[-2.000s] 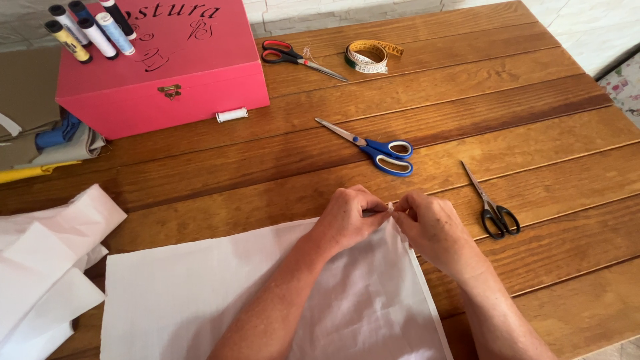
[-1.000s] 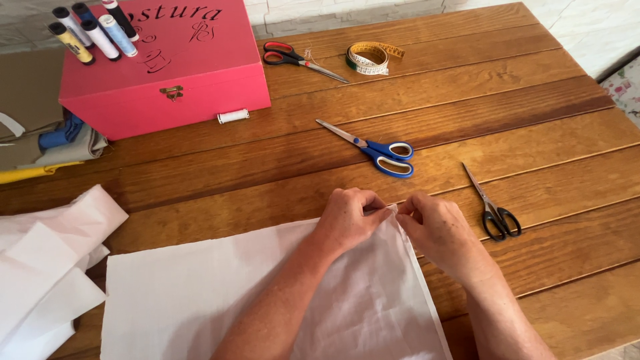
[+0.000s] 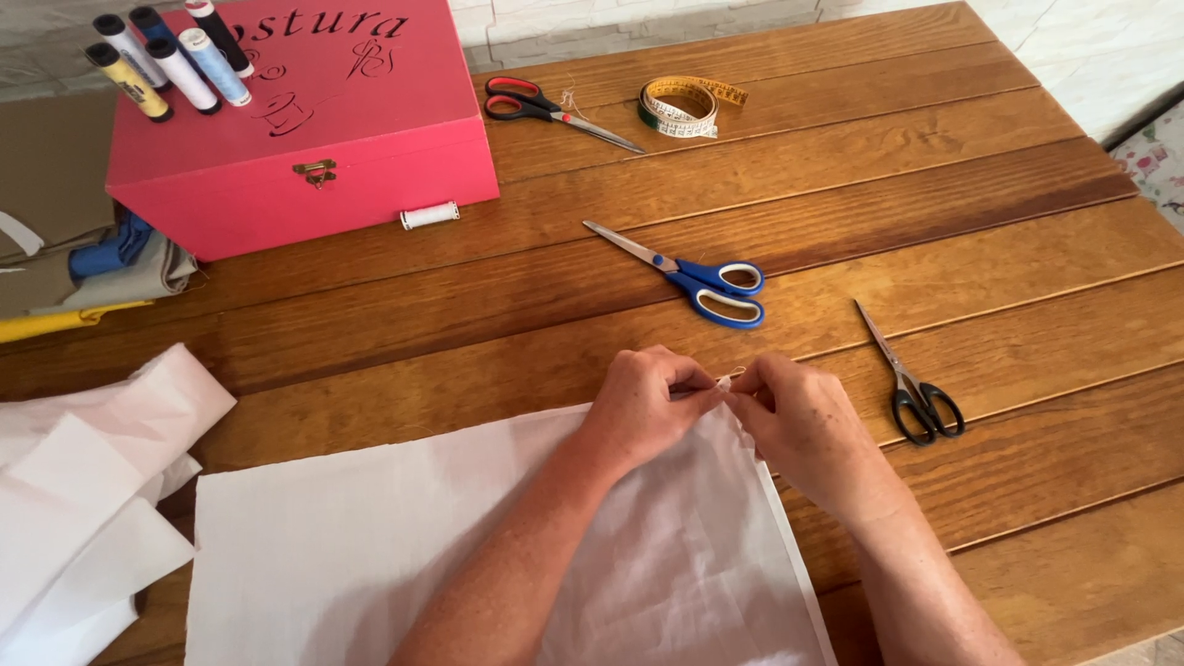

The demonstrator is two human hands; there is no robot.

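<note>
A white cloth (image 3: 370, 546) lies on the wooden table, a narrow folded edge along its right side. My left hand (image 3: 652, 402) pinches the cloth's upper right corner between thumb and fingers. Close against it, my right hand (image 3: 800, 416) grips the same corner from the right. A thin loop of pale thread (image 3: 735, 373) shows above the fingertips. Whether a needle or pin is between the fingers cannot be seen. Blue-handled scissors (image 3: 708, 282) lie beyond the hands, and black-handled scissors (image 3: 911, 388) lie to the right.
A pink wooden box (image 3: 324, 199) with several thread spools (image 3: 176, 69) on its lid stands at the back left. A white spool (image 3: 430, 215), red-and-black scissors (image 3: 546, 111) and a rolled tape measure (image 3: 680, 106) lie nearby. Crumpled white cloth (image 3: 83, 499) and folded fabrics (image 3: 55, 203) lie left.
</note>
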